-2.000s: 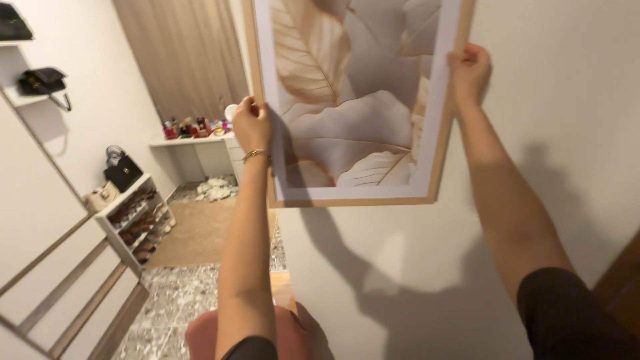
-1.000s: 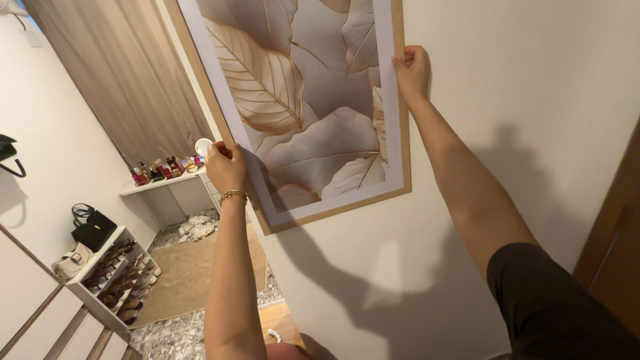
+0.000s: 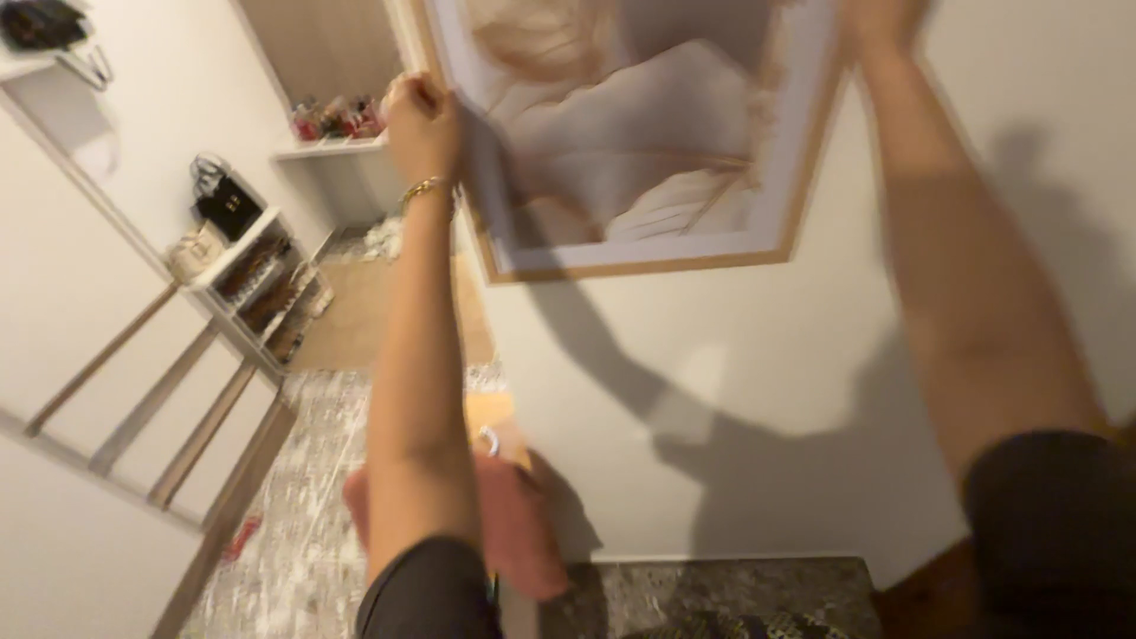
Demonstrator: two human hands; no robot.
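Observation:
A framed leaf print [image 3: 639, 142] with a light wood frame and a white border is against the pale wall, its top cut off by the view. My left hand [image 3: 423, 129], with a gold bracelet at the wrist, grips the frame's left edge, fingers curled. At the upper right, my right hand [image 3: 887, 22] is at the frame's right edge; it is blurred and partly out of view. Both arms are raised, and their shadows fall on the wall below the print.
Left of the wall stand a shoe rack [image 3: 266, 284] with a black handbag [image 3: 228, 206] on top and a white shelf [image 3: 328, 148] with small bottles. A reddish cloth-like thing [image 3: 519, 532] lies below my left arm. A patterned rug [image 3: 311, 461] covers the floor.
Both hands stay on the frame. One second ago the frame looked more tilted and more of the print showed; the view has shifted since.

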